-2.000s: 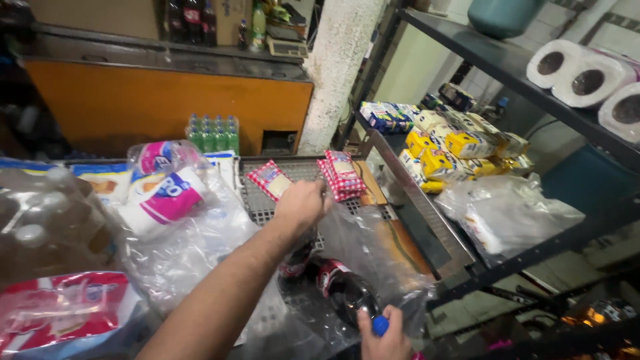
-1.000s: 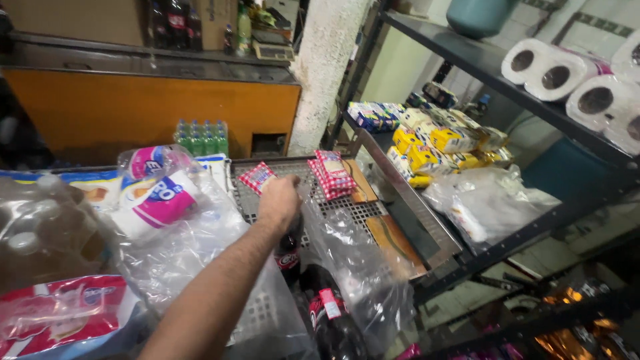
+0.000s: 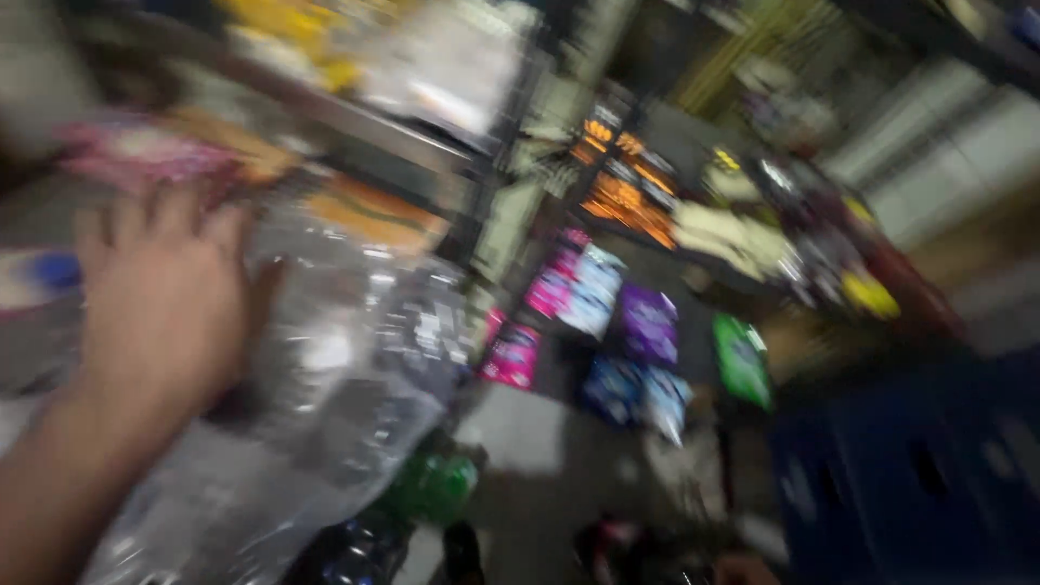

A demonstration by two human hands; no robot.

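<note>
The view is strongly blurred. My left hand is at the left, back up, fingers spread, with nothing visibly gripped. Its fingertips are near a pink-and-white pack; whether they touch it cannot be told. Right of and below the hand lies a clear plastic bag, crumpled and shiny. A green plastic bottle and a dark bottle show at its lower edge. An orange-brown flat piece lies beyond the bag. My right hand cannot be made out.
A dark shelf post stands beyond the bag, with a whitish plastic bag and yellow packs on the shelf. Pink packets, a purple packet and a green packet are farther right. Blue crates or panels fill the lower right.
The view has swung far to the right and down. My left hand, closed-looking over the perforated surface before, now has its fingers spread. My right hand, at a blue bottle cap two seconds ago, has left view.
</note>
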